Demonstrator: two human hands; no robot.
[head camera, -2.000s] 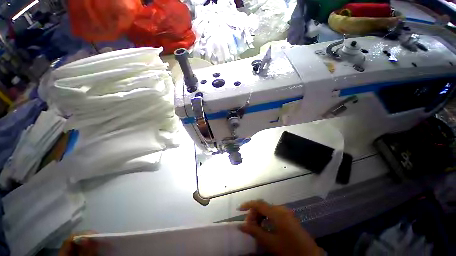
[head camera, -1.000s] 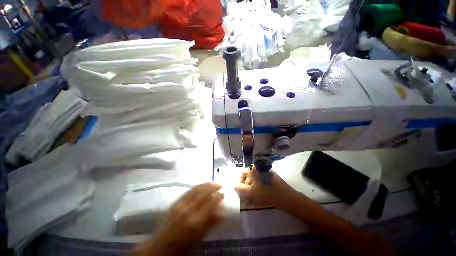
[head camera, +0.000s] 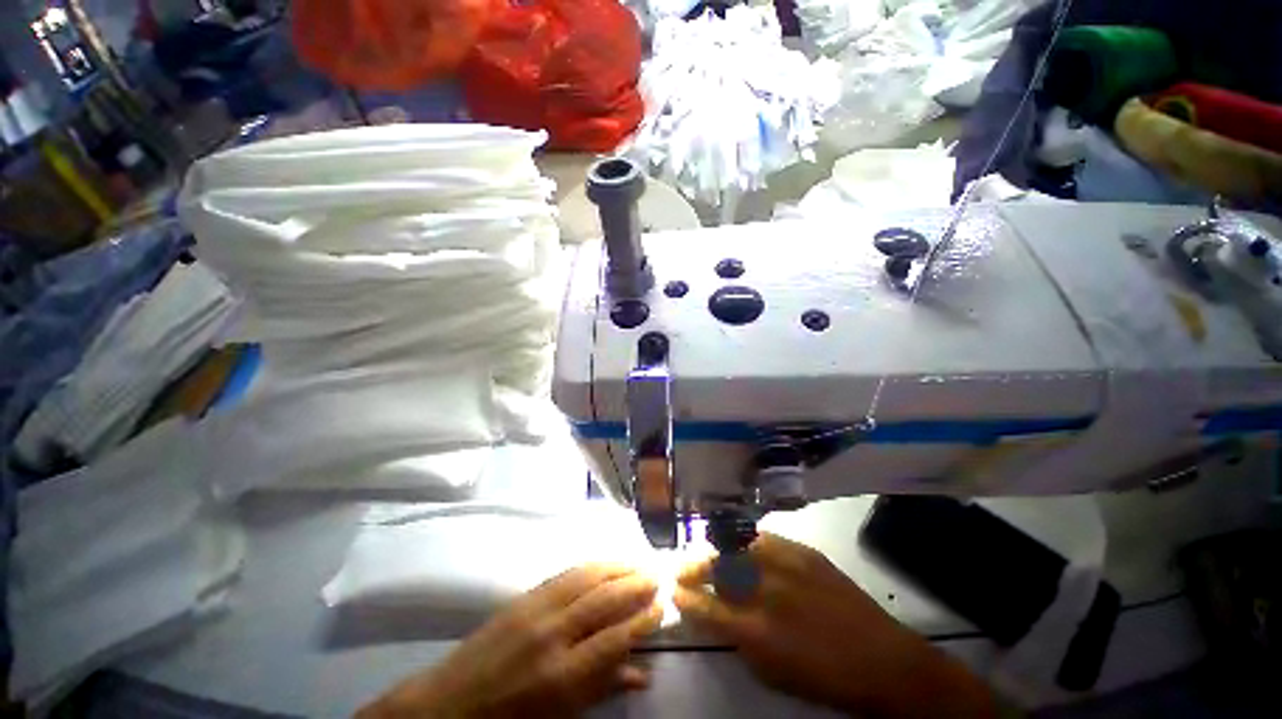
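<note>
A white fabric piece (head camera: 450, 559) lies on the table left of the needle and runs toward the presser foot. My left hand (head camera: 541, 639) lies flat on its right end, fingers at the needle area. My right hand (head camera: 787, 618) is just right of the needle, its fingertips partly hidden behind a dark round part under the head. Both hands' fingertips nearly meet in the bright lamp glare, which hides the fabric edge there. The sewing machine head (head camera: 844, 351) is white with a blue stripe.
A tall stack of white pieces (head camera: 373, 253) stands left of the head. A flatter bundle (head camera: 120, 548) lies far left. A phone (head camera: 963, 569) and a smaller black object (head camera: 1088, 635) lie right of my hands. Behind are red-orange bags (head camera: 555, 70) and loose white pieces (head camera: 738, 99).
The fabric went from the table's front edge to the needle area, and both hands moved with it. Since one second ago, my left hand has moved closer to the needle. The view has shifted.
</note>
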